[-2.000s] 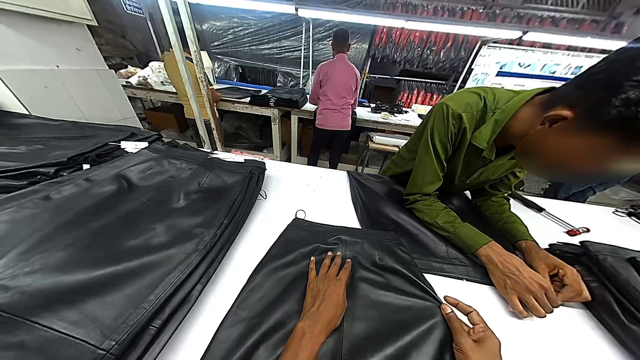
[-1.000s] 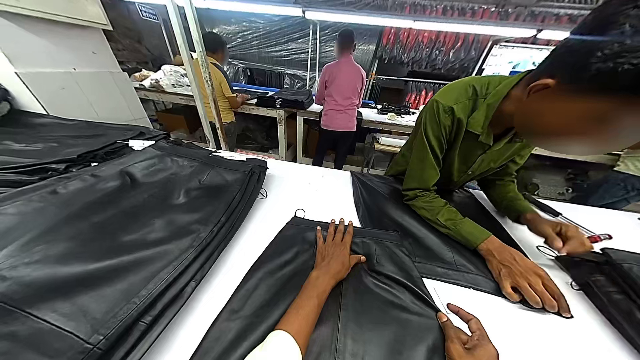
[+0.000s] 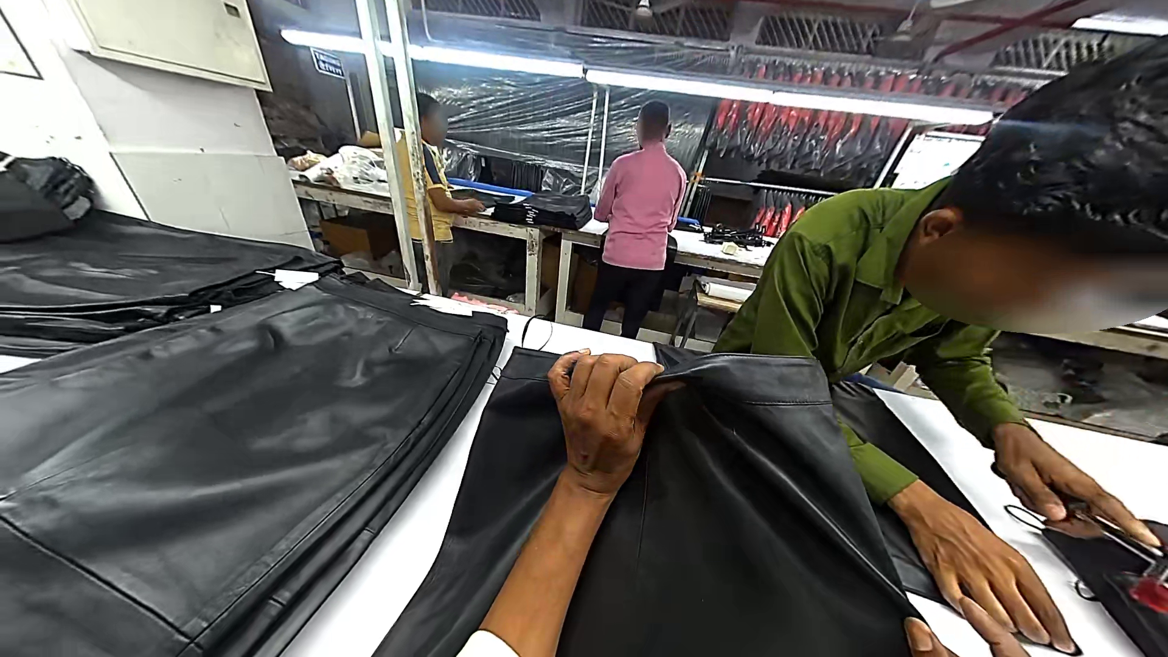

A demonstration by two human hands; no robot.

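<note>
A black leather skirt [image 3: 730, 511] lies in front of me with its waistband lifted off the white table. My left hand [image 3: 602, 411] grips that waistband near its middle, fingers curled over the edge. Low on the skirt's right side, my right hand [image 3: 958, 634] shows only its fingers at the bottom edge of the view; whether they pinch the leather is not plain. Thin black loops stick up from the waistband's left end.
Stacked black leather garments [image 3: 246, 438] cover the left side of the table. At the right, a co-worker in a green shirt [image 3: 849, 274] leans over another black piece [image 3: 1122, 566] with a red-and-metal tool. Two people stand at benches behind.
My left hand lay flat on the skirt; now it holds the waistband up. The co-worker's far hand has taken hold of a tool at the right.
</note>
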